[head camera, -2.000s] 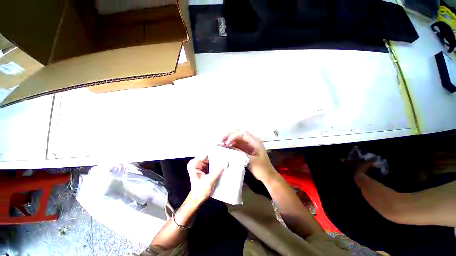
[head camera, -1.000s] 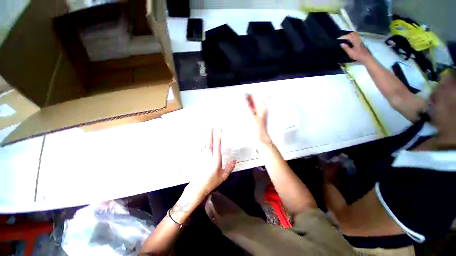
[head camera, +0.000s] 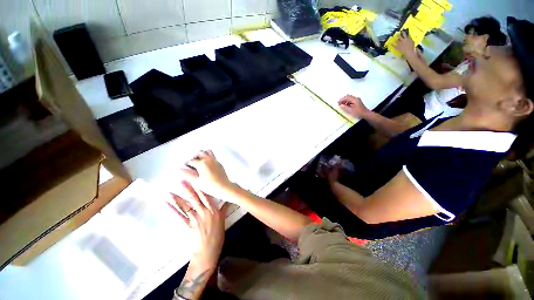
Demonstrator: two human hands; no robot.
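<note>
My left hand [head camera: 202, 220] is over the white table near its front edge, fingers extended and apart. My right hand [head camera: 209, 173] is just beyond it, fingers bent down toward the table. White surfaces are washed out, so I cannot tell whether either hand touches a thin white piece. Faint whitish rectangles, possibly inner trays, lie left of my hands [head camera: 132, 205], nearer the front [head camera: 108, 255] and right of my hands [head camera: 266, 169]. Black box bases [head camera: 208, 79] stand in a row on a black mat [head camera: 117, 130].
An open brown carton [head camera: 58, 181] stands at left. A dark phone [head camera: 117, 85] and upright black box [head camera: 79, 51] are behind. A co-worker [head camera: 404, 176] sits close at right, one hand over the table; another person [head camera: 451, 82] handles yellow goods [head camera: 418, 26].
The view has swung right, showing more of the far end and two people. The co-worker's hand has left the black boxes. My hands, apart a second ago, are now close together.
</note>
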